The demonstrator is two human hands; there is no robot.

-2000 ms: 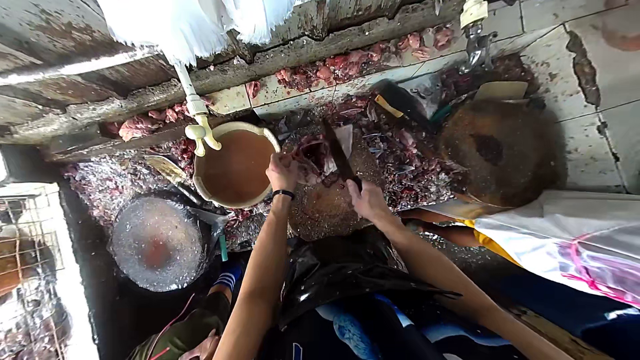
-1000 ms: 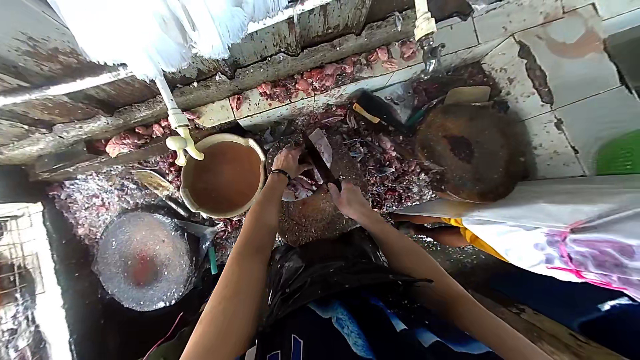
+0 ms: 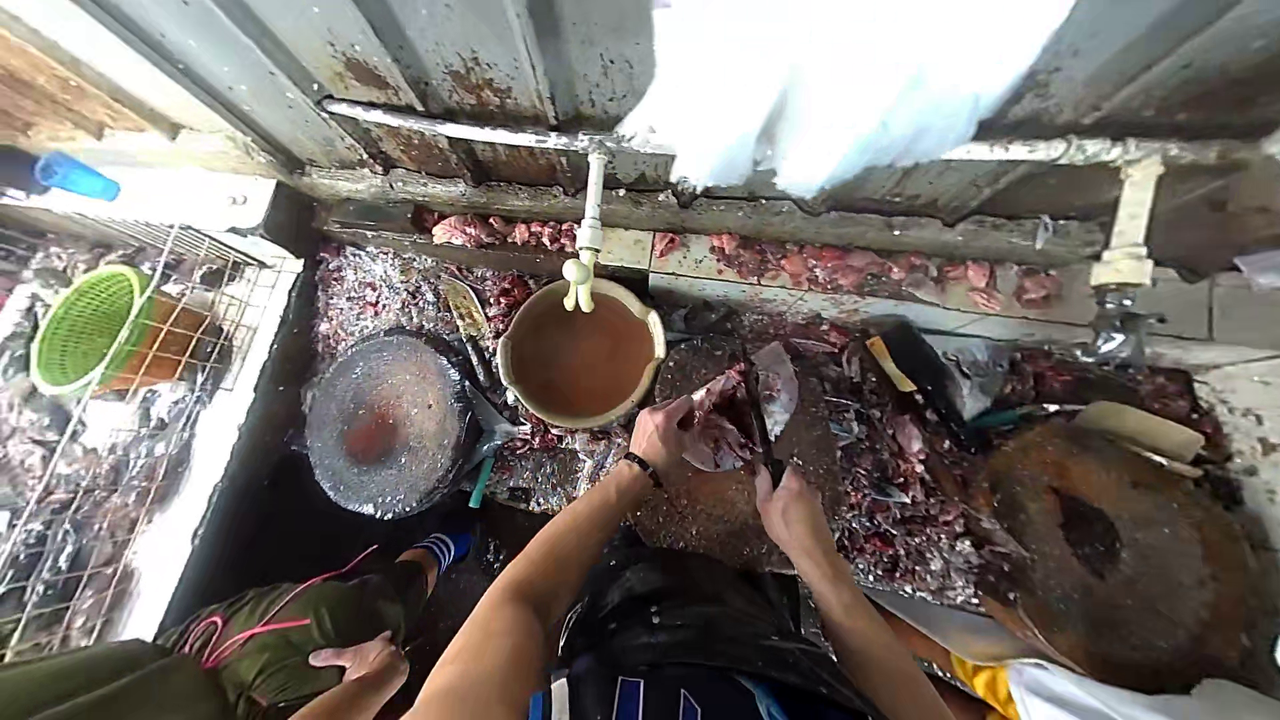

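My left hand (image 3: 660,438), with a dark band at its wrist, holds a piece of raw fish (image 3: 718,425) with red flesh on a round wooden chopping block (image 3: 690,510). The handle of a dark-bladed knife (image 3: 757,410) is in my right hand (image 3: 792,505). Its blade points away from me, between the held piece and a pale flat piece (image 3: 776,390) on its right. Whether the blade touches either piece cannot be told. A round bucket of brownish water (image 3: 580,355) stands just left of the block.
A scale-covered round block (image 3: 385,425) stands left, a larger wooden block (image 3: 1110,550) right. Fish scraps (image 3: 905,470) lie between blocks. A pale tap (image 3: 580,270) overhangs the bucket. Far left are a wire grid and green basket (image 3: 90,330). A person's hand (image 3: 360,660) is lower left.
The view has swung strongly to the left, bringing in the green basket and wire grid. Both hands still hold the fish piece and the knife over the block.
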